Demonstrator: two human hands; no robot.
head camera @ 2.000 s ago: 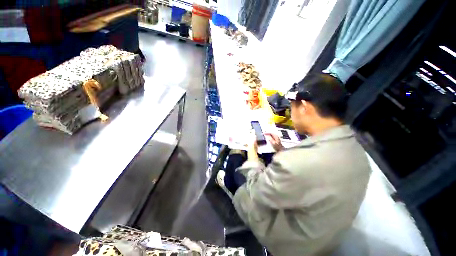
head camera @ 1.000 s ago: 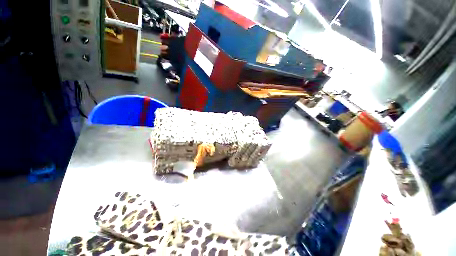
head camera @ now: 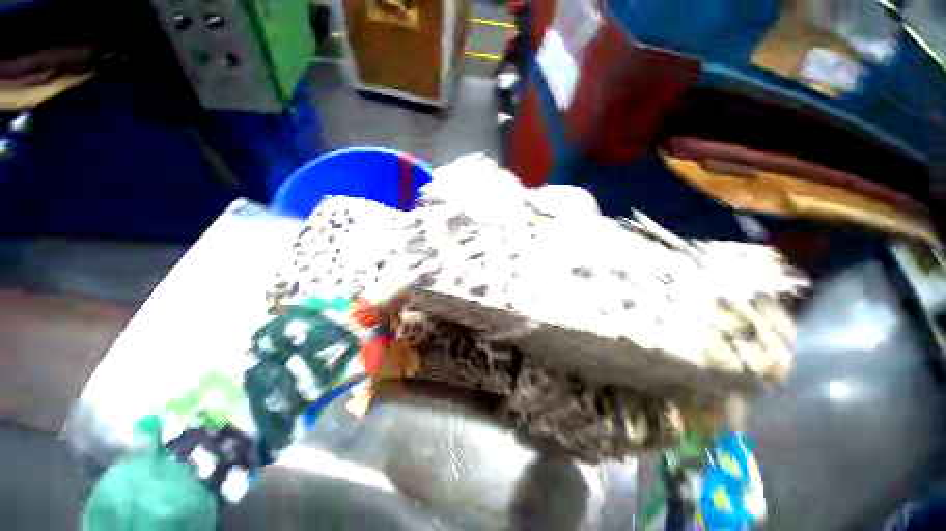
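A large leopard-print bundle (head camera: 602, 296), blurred and tilted, lies across the middle of the view, over or against other leopard-print pieces (head camera: 332, 244). Its layered underside shows. My left patterned sleeve (head camera: 301, 358) reaches its left end, beside an orange strip (head camera: 392, 358). My left hand is blurred and mostly hidden at that end. My right sleeve (head camera: 731, 482), blue and green, comes up to its lower right edge. My right hand is hidden by the bundle. Both arms appear to hold it above the shiny metal trolley top (head camera: 166, 332).
A blue tub (head camera: 348, 178) stands behind the trolley. A green and grey control box (head camera: 223, 52) and a brown board cabinet (head camera: 408, 47) are at the back. A blue and red machine (head camera: 602, 93) is at the back right, with flat brown sheets (head camera: 799, 192) on its ledge.
The view has turned left and come closer to the trolley. The leopard-print bundle from the bottom edge is now up by the stack at the far side. Both sleeves have come into view.
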